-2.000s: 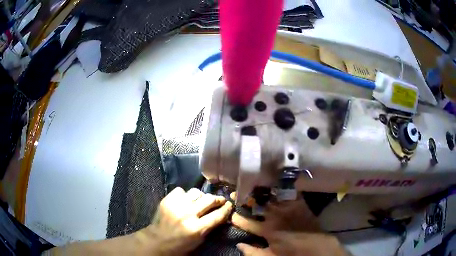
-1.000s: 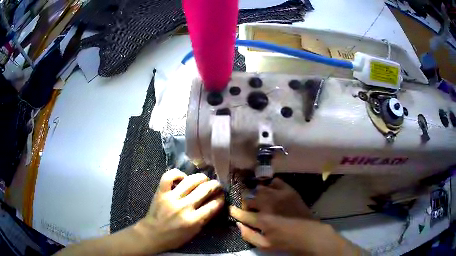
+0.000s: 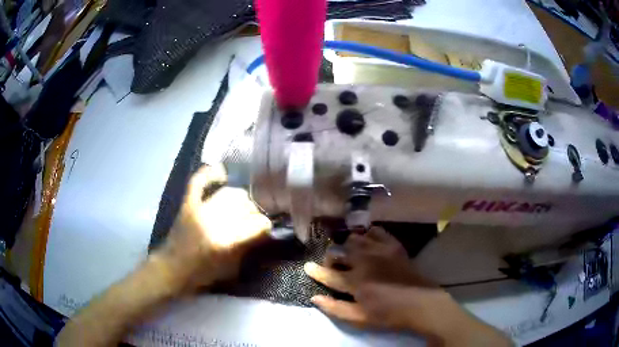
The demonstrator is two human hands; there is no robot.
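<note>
A grey-black patterned garment panel (image 3: 278, 281) lies under the needle end of the cream-white sewing machine (image 3: 407, 149) and runs up to the left as a narrow point. My left hand (image 3: 220, 220) is bright and blurred, on the fabric left of the machine head; its fingertips are partly hidden, and I cannot tell if it grips cloth. My right hand (image 3: 370, 278) lies on the panel just right of the needle area, fingers spread a little, pressing it flat. The presser foot and needle are hidden by the machine head and hands.
A bright pink tube (image 3: 292, 51) stands on the machine head. A blue cable (image 3: 400, 59) runs to a white box with a yellow label (image 3: 519, 87). Dark patterned cloth (image 3: 176, 51) lies behind at upper left. Brown-orange tape (image 3: 53, 210) edges the white table (image 3: 102, 230).
My left hand has moved up and left beside the machine head. The panel has shifted away from me, baring white table at its near edge. My right hand has stayed near the needle area.
</note>
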